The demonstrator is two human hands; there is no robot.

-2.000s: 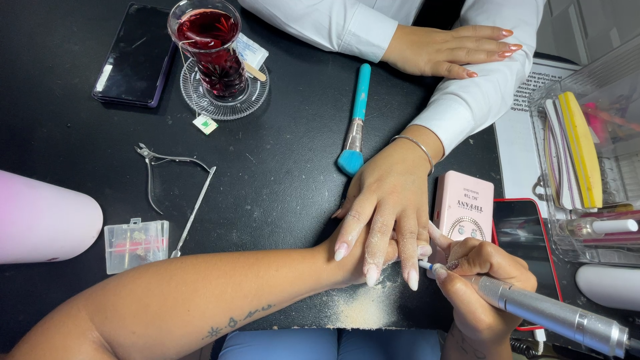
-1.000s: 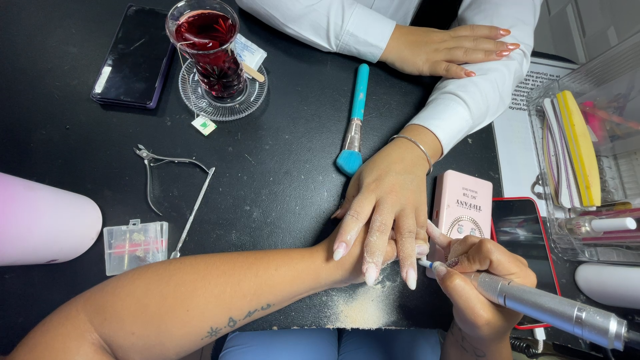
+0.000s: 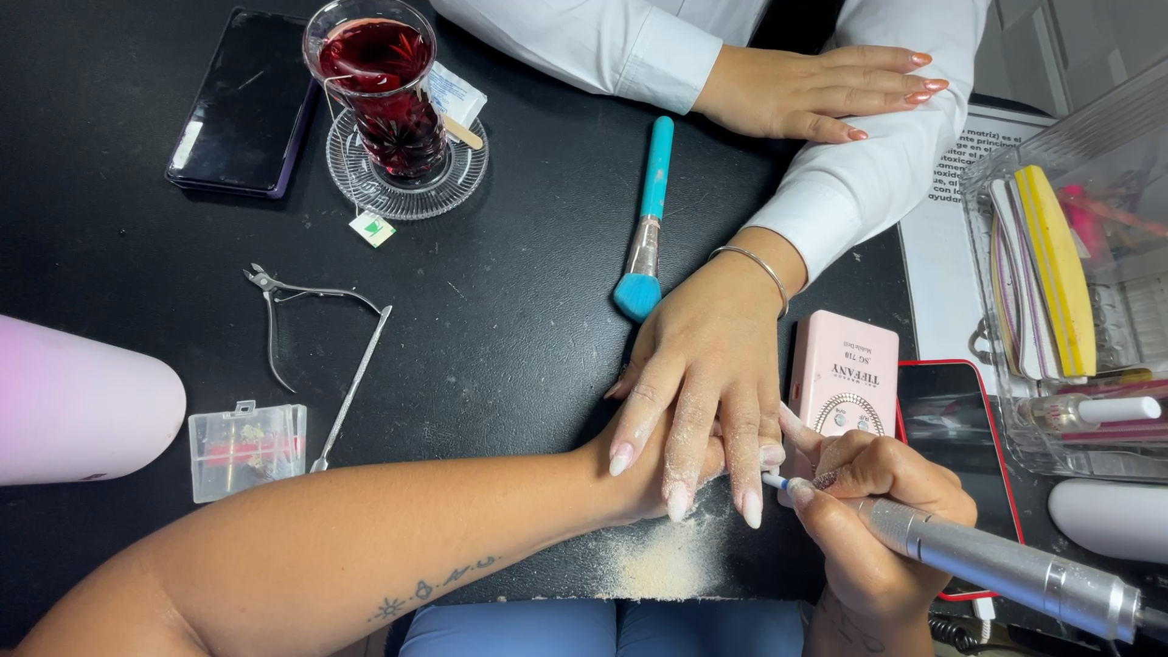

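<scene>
My right hand (image 3: pixel 871 511) grips a silver electric nail drill (image 3: pixel 1004 561), its bit near the little-finger side of the other person's dusty hand (image 3: pixel 707 383). My left hand (image 3: pixel 643 470) lies under that hand, mostly hidden, with fingertips showing beside the little finger. The person's other hand (image 3: pixel 803 89) rests on their white sleeve. Pale dust (image 3: pixel 662 561) lies on the black table below. A teal brush (image 3: pixel 651 219) lies above the dusty hand. The pink drill control unit (image 3: pixel 844 374) stands to its right.
Cuticle nippers (image 3: pixel 315 292), a metal cuticle pusher (image 3: pixel 354 388) and a clear plastic case (image 3: pixel 246 452) lie left, near a white lamp (image 3: pixel 82 401). A glass of red drink (image 3: pixel 379 91) stands on a saucer beside a phone (image 3: pixel 242 100). Right are a red-edged phone (image 3: pixel 958 456) and a clear organizer with files (image 3: pixel 1049 274).
</scene>
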